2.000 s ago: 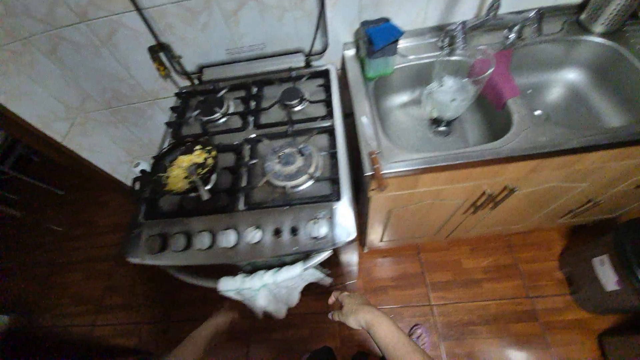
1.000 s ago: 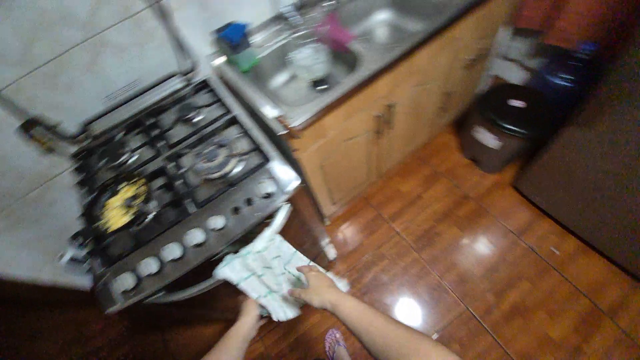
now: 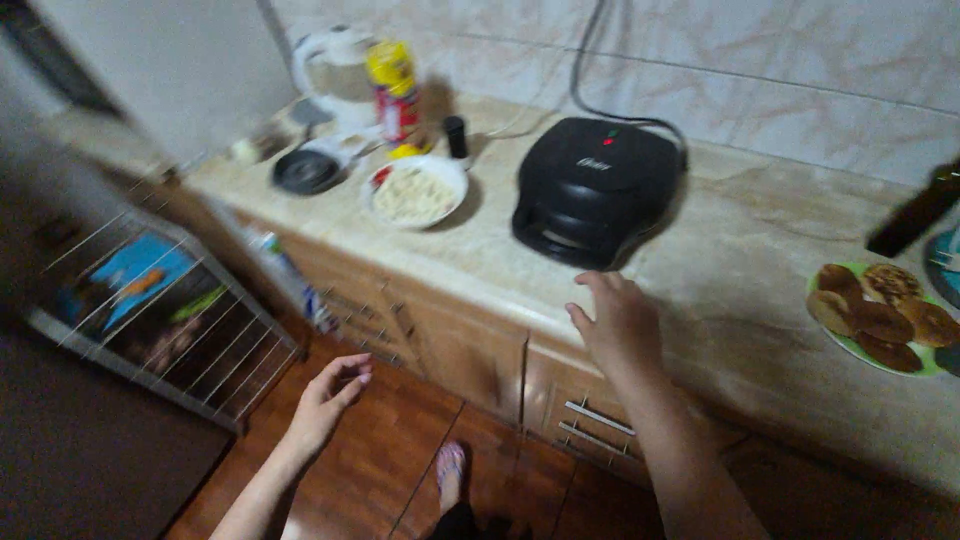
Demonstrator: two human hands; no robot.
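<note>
My right hand (image 3: pixel 619 319) is at the counter's front edge, just below the handle of a black Oster sandwich maker (image 3: pixel 600 187), fingers apart and holding nothing. The sandwich maker's lid is down, and a red light shows on it. Lower and to the left, my left hand (image 3: pixel 330 397) hangs over the tiled floor with its fingers loosely curled and nothing in them. A white bowl (image 3: pixel 417 192) of pale, crumbly or grated food with a bit of red stands left of the sandwich maker. On the right, a green plate (image 3: pixel 855 346) holds several browned flat cakes.
A small black pan (image 3: pixel 305 172), a white electric kettle (image 3: pixel 334 71) and a yellow-and-red container (image 3: pixel 397 97) stand at the counter's left. A wire rack (image 3: pixel 172 315) is at the left. Drawer handles (image 3: pixel 600 418) stick out below the counter. A dark cord runs behind the sandwich maker.
The view has swung from the stove and sink to another counter. A second ago both hands were at a white checked cloth by the oven handle; now both are free of it.
</note>
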